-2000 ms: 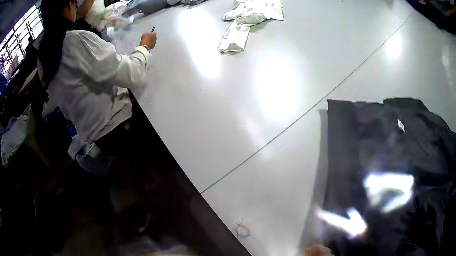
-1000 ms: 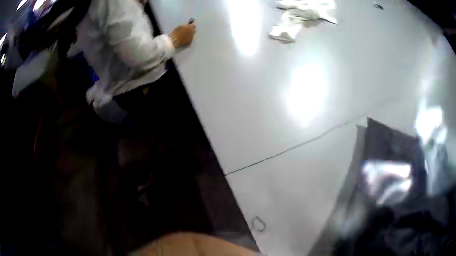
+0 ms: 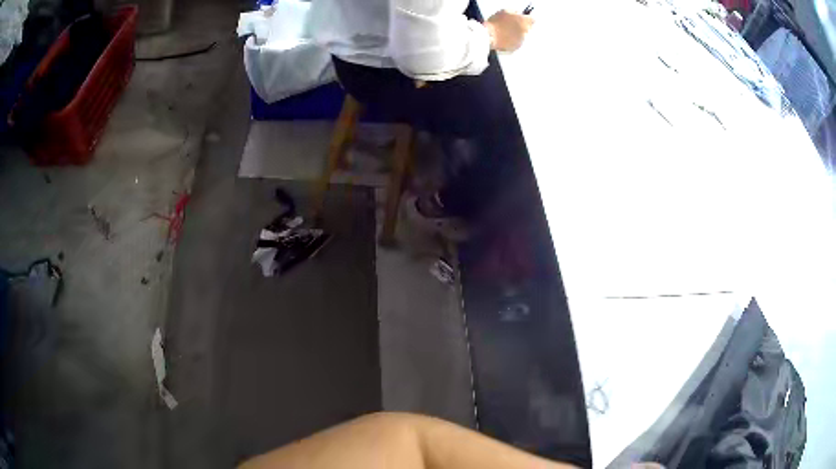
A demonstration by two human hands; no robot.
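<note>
The dark grey garment (image 3: 733, 403) lies on the white table (image 3: 642, 211) at the lower right, its top corner pointed and its surface creased. A bare arm (image 3: 412, 444), seemingly my left, crosses the bottom edge and is cut off. A tiny skin-coloured patch (image 3: 646, 465) shows at the bottom edge beside the garment, probably part of my left hand; its hold cannot be told. My right hand is not in view. A small thread loop (image 3: 598, 398) lies on the table left of the garment.
A person in white (image 3: 431, 41) is at the table's far left edge, by a wooden stool (image 3: 399, 174). A red basket (image 3: 87, 101) stands at the upper left. A white bag (image 3: 289, 69) sits on something blue. Scraps (image 3: 284, 247) and red threads (image 3: 177, 218) litter the floor.
The view has swung left and down, showing more floor, the stool and the basket. The garment now appears farther into the lower right corner. The bare arm remains at the bottom edge.
</note>
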